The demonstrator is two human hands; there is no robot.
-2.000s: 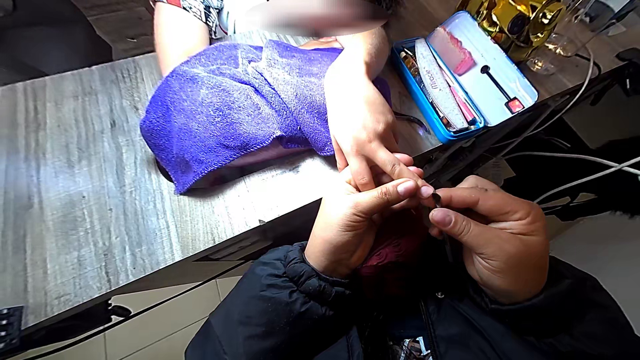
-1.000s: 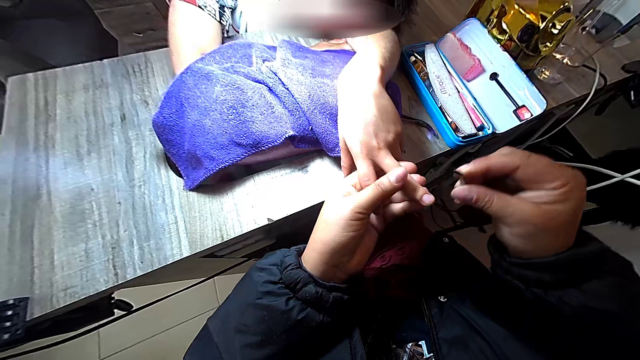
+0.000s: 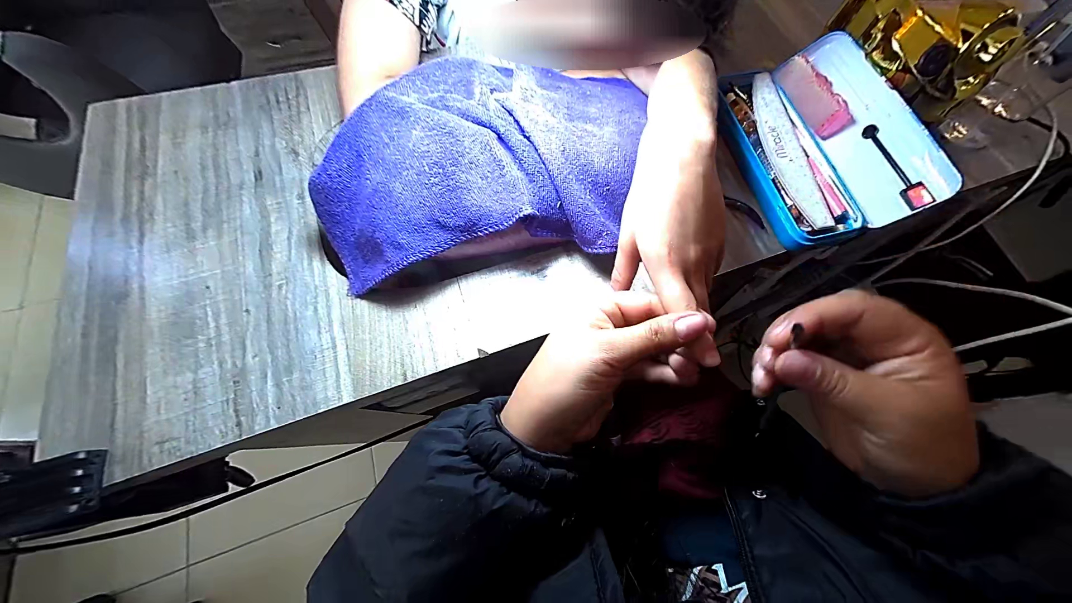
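Note:
My left hand (image 3: pixel 603 368) is shut on a finger of another person's hand (image 3: pixel 677 222), which reaches down over the table's near edge. To the right, apart from them, my right hand (image 3: pixel 871 381) pinches a thin dark tool (image 3: pixel 796 335) between thumb and fingertips; its kind cannot be made out. A purple towel (image 3: pixel 452 159) lies on the table beside the person's forearm, over something that is mostly hidden. Right of that forearm stands an open blue case (image 3: pixel 791 239) with a curved nail file (image 3: pixel 787 155) and other slim tools in it.
The grey wood-patterned table (image 3: pixel 193 276) extends to the left. A shiny gold object (image 3: pixel 930 42) and clear glassware stand at the back right. Pale cables (image 3: pixel 997 289) hang past the table's right side. A thin black cable runs below its near edge.
My right hand has moved right, away from the person's fingers, with the dark tool still in it. My left hand keeps its hold on the finger.

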